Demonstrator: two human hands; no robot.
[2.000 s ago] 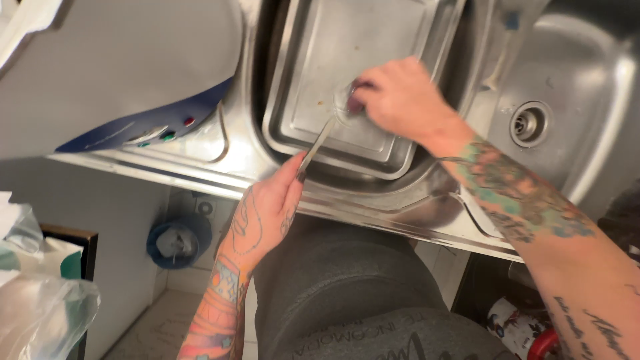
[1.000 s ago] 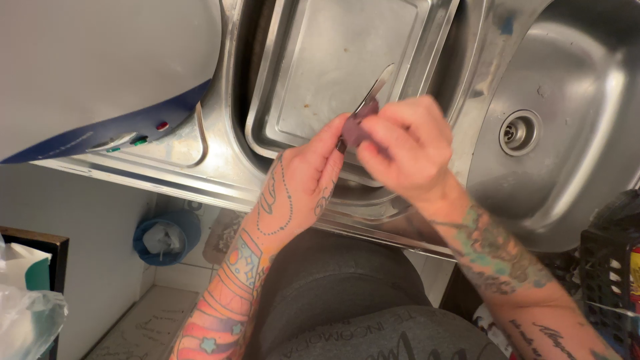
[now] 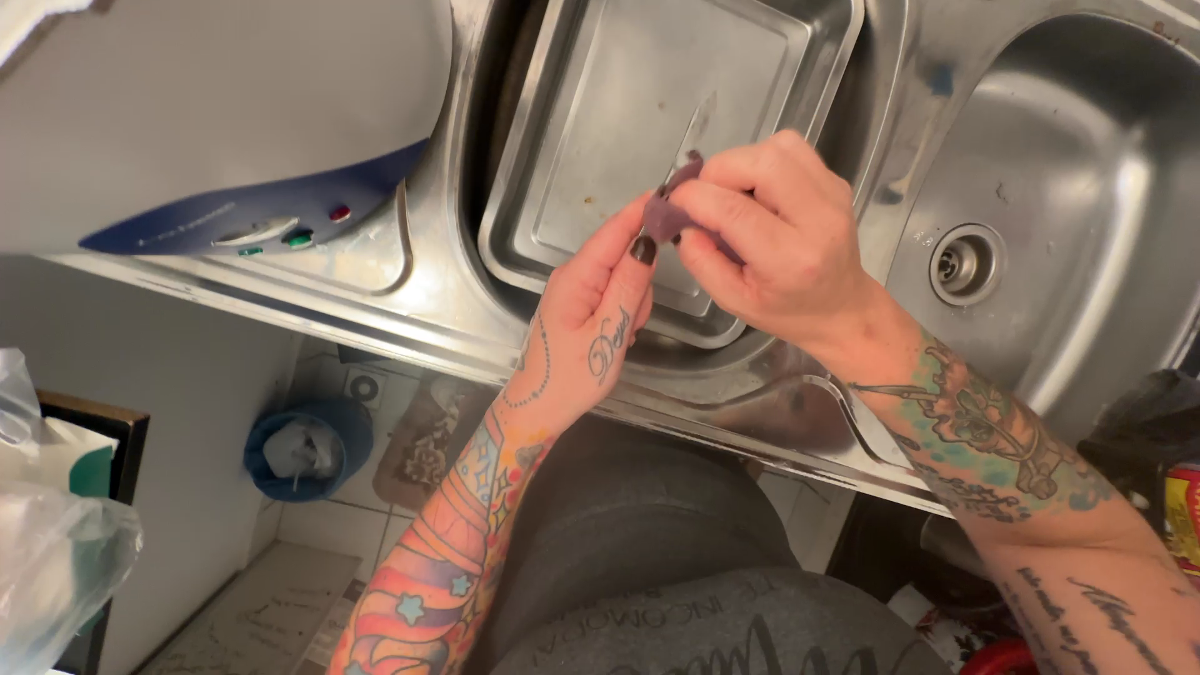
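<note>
My left hand (image 3: 600, 309) grips the handle end of a thin metal knife (image 3: 695, 131), whose blade points up and away over a rectangular metal tray (image 3: 525, 258). Most of the handle is hidden in my fingers. Just right of it, my right hand (image 3: 778, 234) pinches a purple cloth or sponge (image 3: 667, 217), which lies against the lower part of the knife. The tray rests in the sink basin below both hands, with a few small specks on its bottom.
A second steel basin (image 3: 1050, 187) with a drain (image 3: 967, 264) is at the right. A pale appliance with a blue panel (image 3: 272, 206) covers the left of the counter. Below stand a blue bin (image 3: 309, 450) and, at the left edge, clear plastic bags (image 3: 66, 562).
Two seconds ago my hands were farther apart; now they meet at the knife. Since one second ago the purple piece has stayed at the knife's lower part.
</note>
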